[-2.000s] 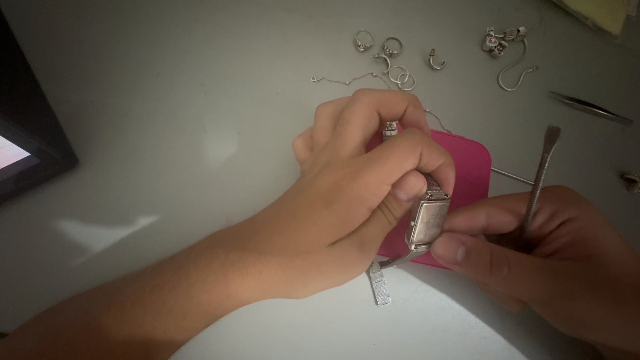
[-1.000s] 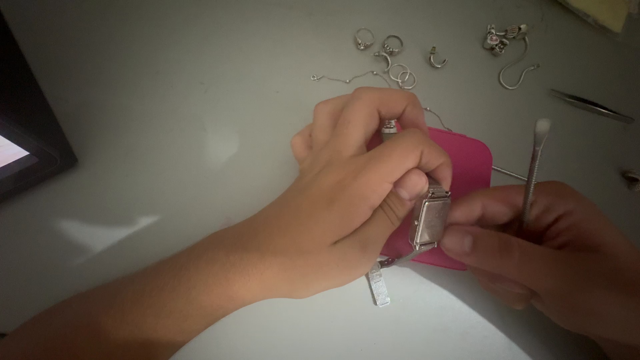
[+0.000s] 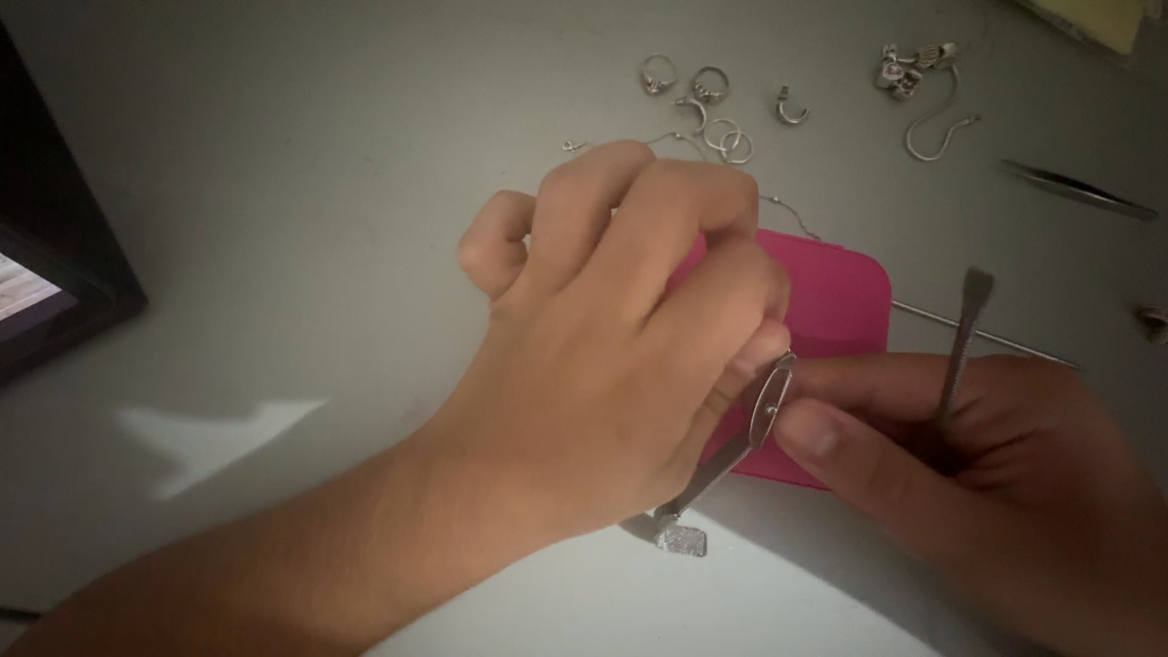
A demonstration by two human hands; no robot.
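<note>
A small silver wristwatch [image 3: 772,403] is turned edge-on, its crown side showing, above a pink mat [image 3: 835,292]. My left hand [image 3: 620,338] grips its upper end between thumb and curled forefinger. My right hand [image 3: 949,465] has thumb and forefinger at the watch's right side and also keeps a slim metal tool with a flattened tip [image 3: 960,351] upright in its palm. The metal band [image 3: 716,476] hangs down left from the case, ending at a shiny silver clasp piece [image 3: 683,538]. The rest of the band is hidden by my left hand.
Several silver rings [image 3: 710,85], a small hoop earring [image 3: 792,108] and a thin chain [image 3: 794,214] lie beyond my left hand. A charm bracelet [image 3: 931,87] and metal tweezers [image 3: 1081,190] are at upper right. A thin metal rod [image 3: 990,335] runs behind the tool. A dark-framed screen [image 3: 82,301] stands at left.
The watch has turned from showing its broad rectangular face to showing its narrow side. My left hand's fingers have shifted, and the clasp piece has swung to a different angle.
</note>
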